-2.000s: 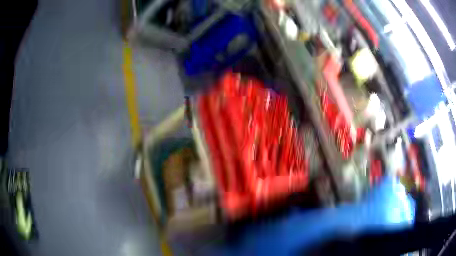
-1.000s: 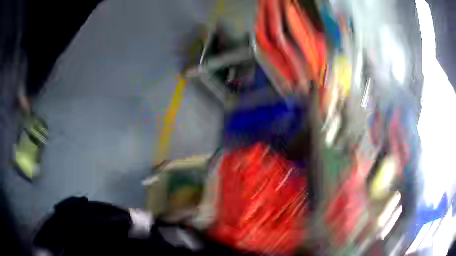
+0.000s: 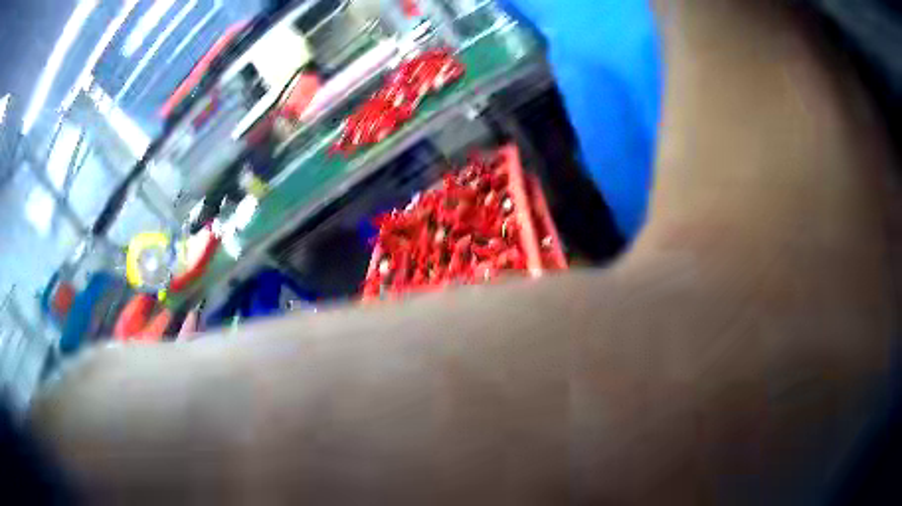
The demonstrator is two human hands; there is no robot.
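Note:
A blurred bare hand (image 3: pixel 514 385) is very close to the camera. It spans the bottom of the view and rises up the right side. The frame does not show whether it is my left or my right hand, and its fingertips and any held thing cannot be made out. Behind it, a red crate (image 3: pixel 527 212) is full of small red parts (image 3: pixel 445 232). The hand covers the crate's lower edge.
A green-topped bench (image 3: pixel 297 198) runs diagonally behind the crate, with a heap of red pieces (image 3: pixel 401 94) on it. A person in a blue smock (image 3: pixel 603 99) is at the upper right. A yellow ring-shaped thing (image 3: pixel 150 262) is at the left. Ceiling lights show at the upper left.
The view has swung and tilted strongly; the floor and yellow line are gone, and the bench now slants the other way. A bare hand now covers the lower and right parts.

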